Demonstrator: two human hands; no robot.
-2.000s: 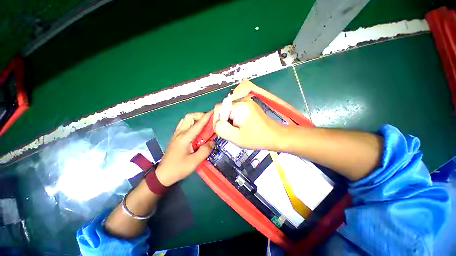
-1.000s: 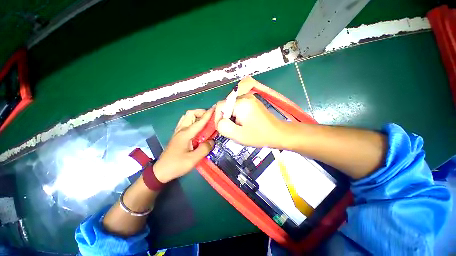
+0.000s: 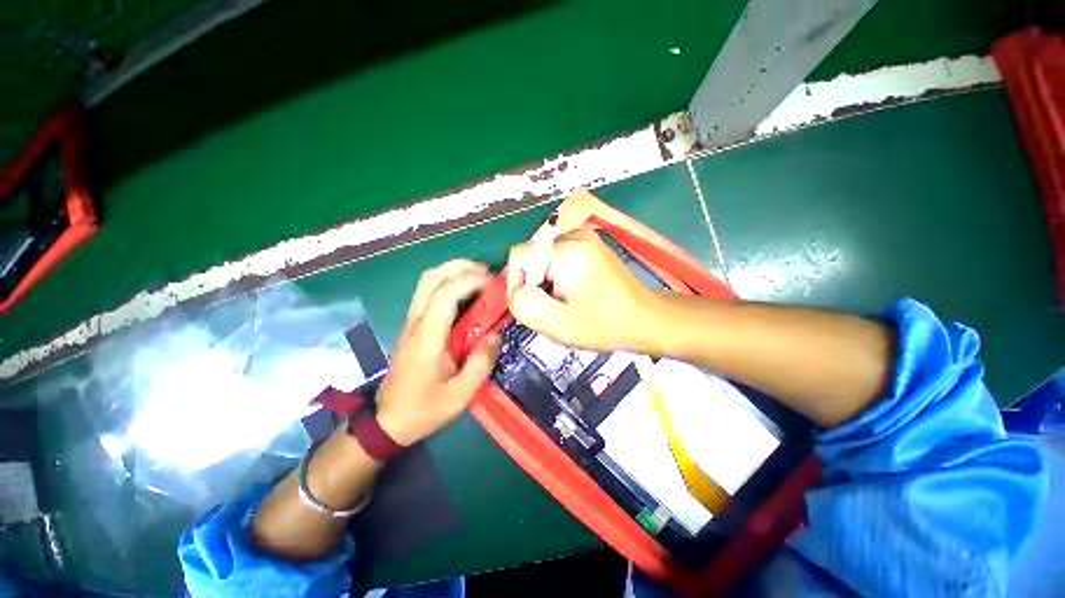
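An open tablet [image 3: 584,435] lies tilted in a red foam tray [image 3: 543,465], with a white battery [image 3: 660,450] and an orange-yellow flat cable [image 3: 680,456]. My right hand [image 3: 590,292] is over the upper end of the circuit board [image 3: 540,350], closed around a slim white tool [image 3: 540,255]. The tool's lower tip is hidden by my fingers. My left hand [image 3: 438,350] grips the tray's upper left edge, thumb inside by the board and fingers outside. A dark red wrist strap [image 3: 371,435] is on my left wrist.
Shiny plastic film [image 3: 199,391] and dark adhesive sheets [image 3: 403,514] lie at the left. A chipped white rail [image 3: 385,228] and grey post [image 3: 765,70] stand beyond the tray. Another tablet's red tray [image 3: 76,175] is on the belt at far left; red trays [image 3: 1039,117] are far right.
The red tray at far left has moved right along the belt. My left hand's fingers have shifted slightly on the tray edge. My right hand stays at the same corner with the tool.
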